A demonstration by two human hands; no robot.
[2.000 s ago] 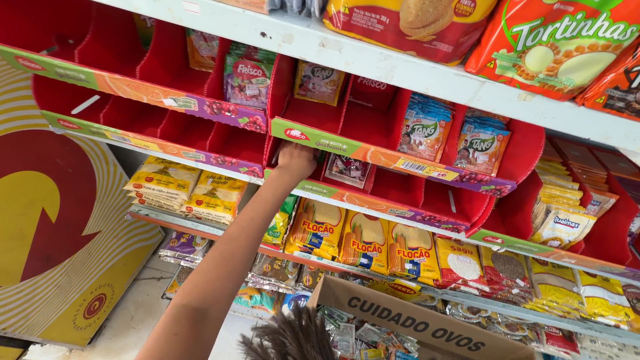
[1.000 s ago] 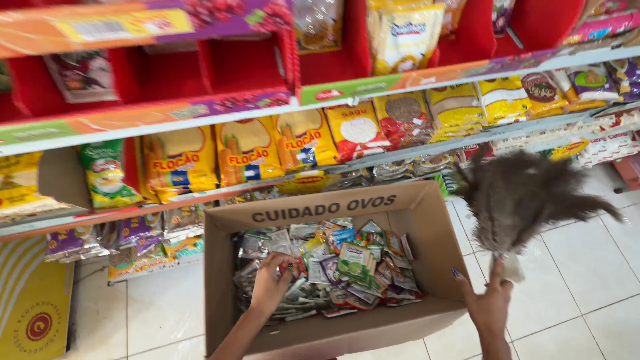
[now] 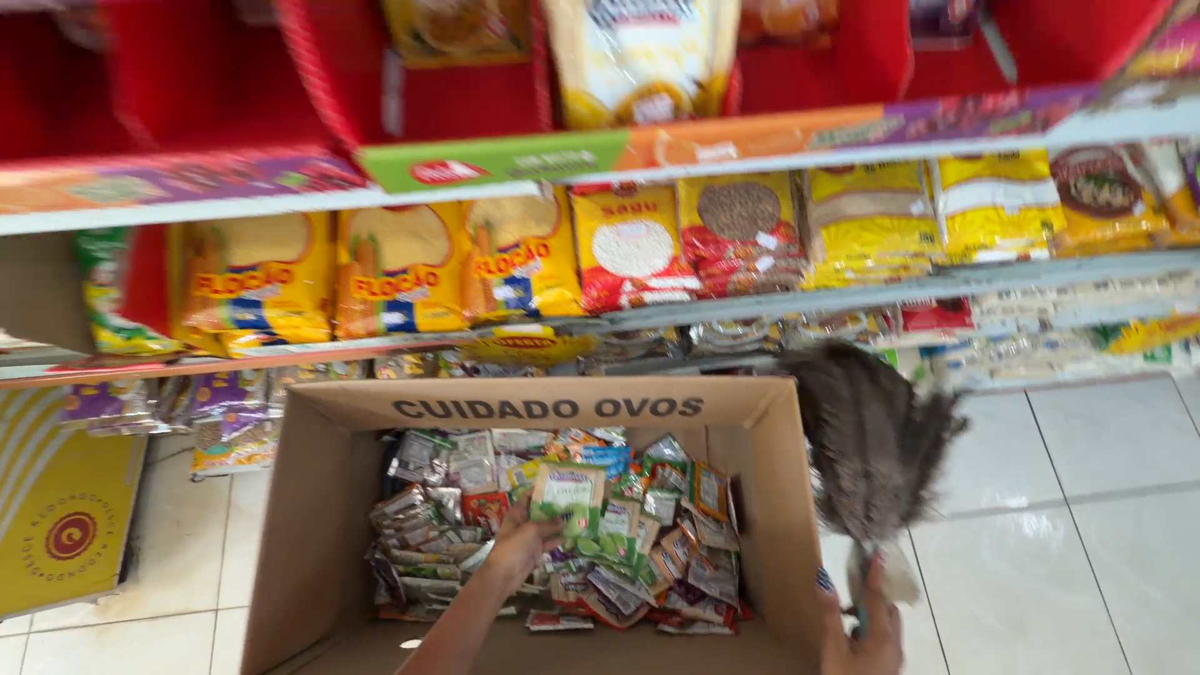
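Observation:
A cardboard box (image 3: 319, 525) with printed lettering stands below the shelves, holding a loose heap of small seasoning and drink-mix packets (image 3: 609, 600). My left hand (image 3: 525, 544) reaches into it, fingers closed on the edge of a green and white packet (image 3: 568, 492) on top of the heap. More green packets (image 3: 619, 530) lie beside that one. At the box's right side, my right hand (image 3: 864, 619) grips the handle of a dark feather duster (image 3: 867, 441), whose feathers point up toward the shelf edge.
Yellow cornmeal bags (image 3: 403, 272) and a sago bag (image 3: 633, 248) line the shelf (image 3: 750, 305) behind the box. Red compartment trays (image 3: 825, 75) are above. A yellow display panel (image 3: 70, 506) stands at left on the tiled floor (image 3: 1059, 534).
My left hand was in a red shelf tray two seconds ago, then among the packets at the box's left; now it is on the green and white packet. The view has swung down and right.

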